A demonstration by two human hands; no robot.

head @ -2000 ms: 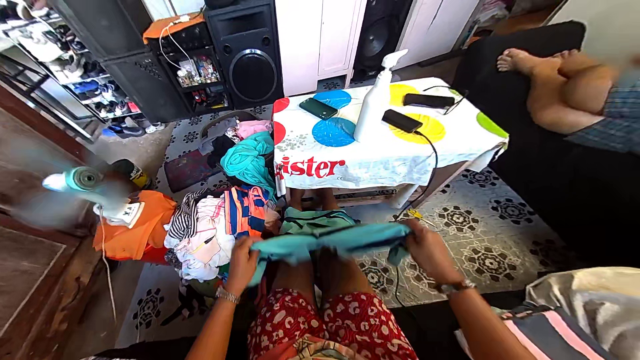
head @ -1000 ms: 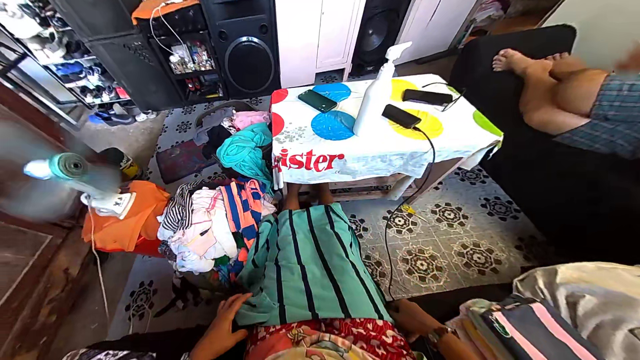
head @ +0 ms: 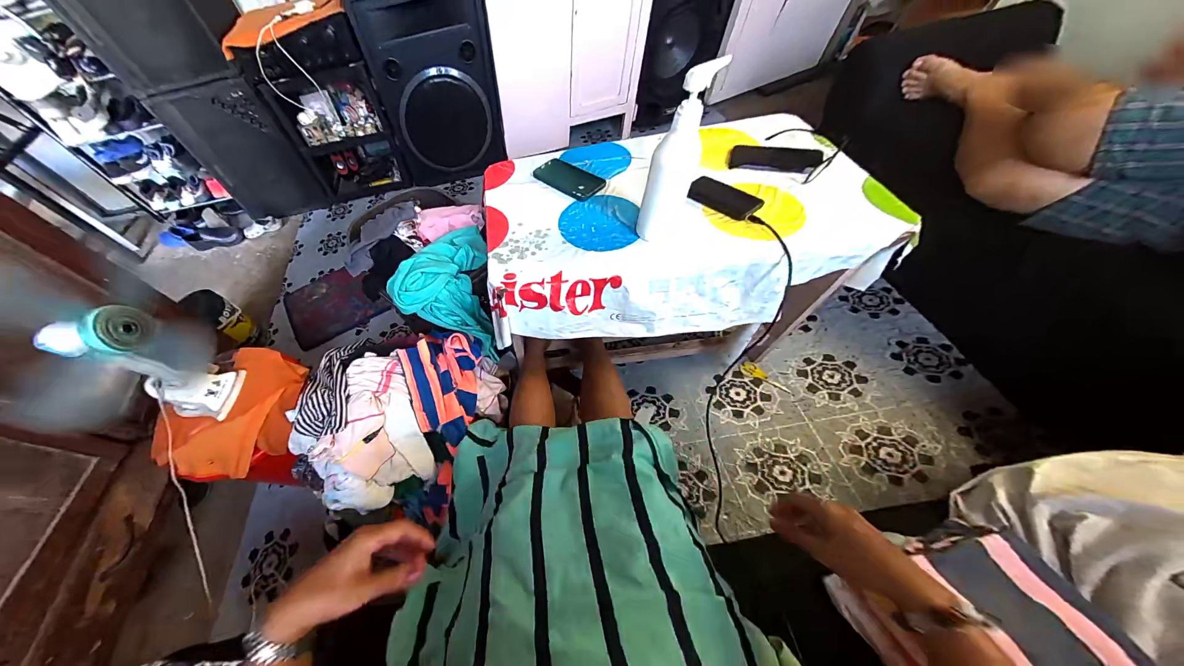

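Note:
A green cloth garment with black stripes (head: 564, 546) lies spread over my lap and thighs. My left hand (head: 365, 573) is just off its left edge, thumb and fingers curved with a gap between them, holding nothing. On the other side my right hand (head: 823, 532) is raised clear of the cloth, blurred, with nothing seen in it; its fingers are too blurred to tell how far apart they are. Beside my right forearm lies a folded grey and pink striped cloth (head: 1027, 592). A heap of mixed clothes (head: 379, 435) rises left of my legs.
Ahead stands a low table with a spotted plastic cover (head: 647, 296), bearing a white pump bottle (head: 672, 166) and several phones; a black cable (head: 786, 277) hangs from one. A blurred fan (head: 120, 333) is at left. Another person's bare leg (head: 1008, 139) rests on the black sofa at right.
Two seconds ago both hands held the green cloth bunched up in the air; one second ago it lay spread on my lap with my hands at its sides. Now both hands are lifted off it.

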